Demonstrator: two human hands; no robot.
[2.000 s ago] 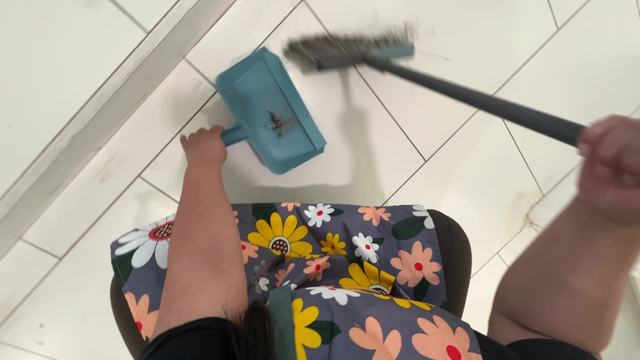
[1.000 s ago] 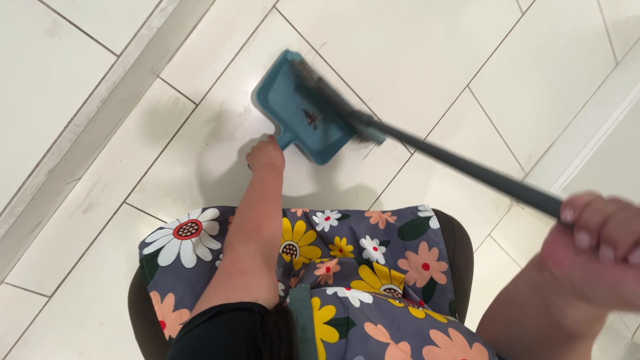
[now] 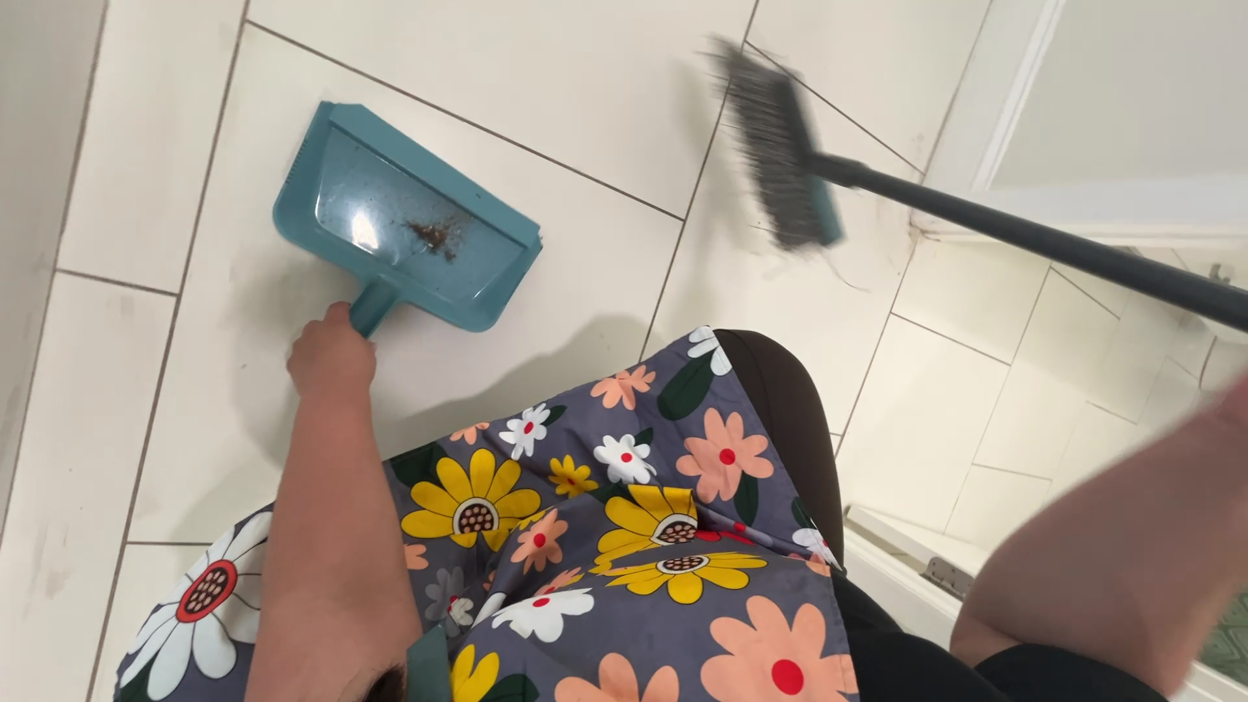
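Observation:
A teal plastic dustpan (image 3: 390, 210) is at the upper left over the tiled floor, with a small heap of brown debris (image 3: 435, 237) in it. My left hand (image 3: 333, 353) is closed around its short handle. At the upper right, the dark bristles of a broom (image 3: 780, 146) are blurred, well apart from the dustpan. The broom's long dark handle (image 3: 1053, 237) runs out past the right edge. Only a blurred edge of my right hand (image 3: 1236, 405) shows there, so its grip is hidden.
White floor tiles (image 3: 585, 78) with dark joints lie around the dustpan. A white door or panel (image 3: 1121, 107) stands at the upper right, and a white frame with a metal hinge (image 3: 946, 575) at the lower right. A floral apron (image 3: 624, 507) covers my lap.
The broom head was over the dustpan a second ago; now it is off to the right. My right hand has moved largely out of view. The view has shifted and turned.

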